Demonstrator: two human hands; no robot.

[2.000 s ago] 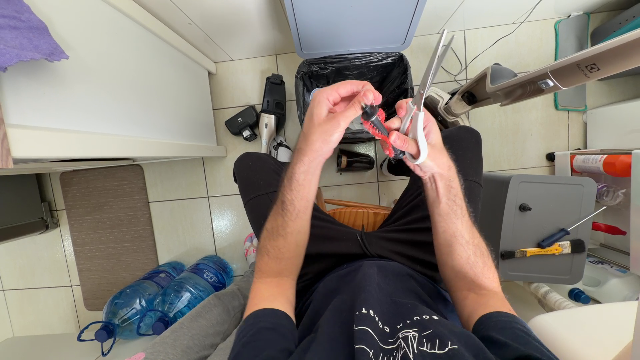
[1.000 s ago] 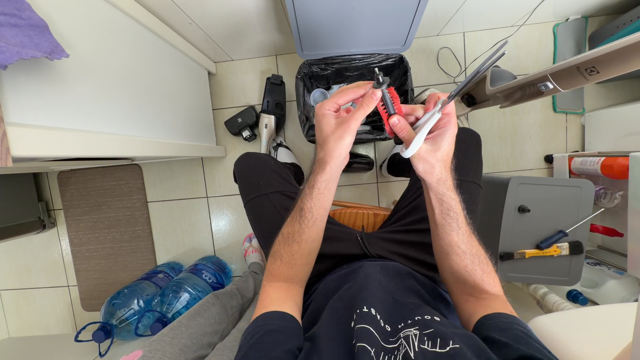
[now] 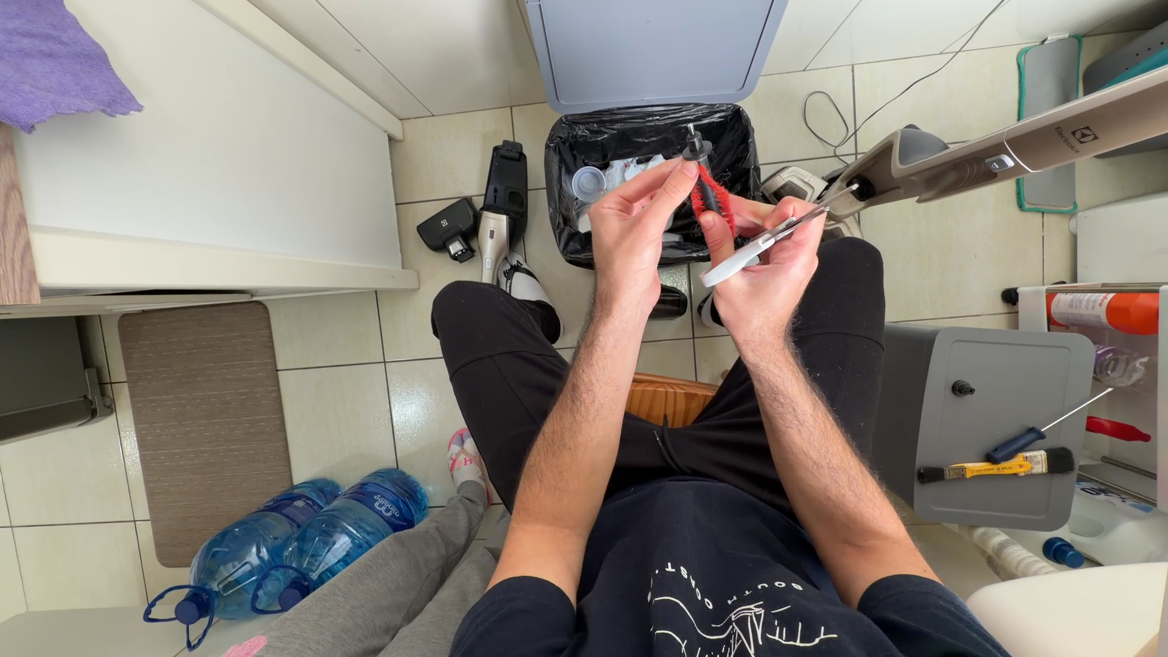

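Between my two hands, above an open bin [image 3: 564,233] lined with a black bag, is a vacuum brush roller [image 3: 710,193] with red bristles and a dark core. My left hand [image 3: 639,224] pinches its upper end with thumb and fingers. Against its lower part rest the fingers of my right hand [image 3: 765,255], which also holds white-handled scissors [image 3: 753,251]; their blades point up and right, away from the roller. The palm side of the right-hand grip is partly hidden.
An Electrolux stick vacuum [image 3: 967,155] slants in at right. A grey box lid [image 3: 995,365] bears a screwdriver [image 3: 1017,443], a paintbrush [image 3: 999,465] and a small black part [image 3: 963,388]. Vacuum attachments [image 3: 505,192] lie left of the bin. Water bottles [image 3: 351,525] and another person's leg [image 3: 411,557] are lower left.
The roller, slanted across between my hands two seconds ago, now stands more upright. The scissors have tipped from pointing steeply upward to a flatter slant toward the right.
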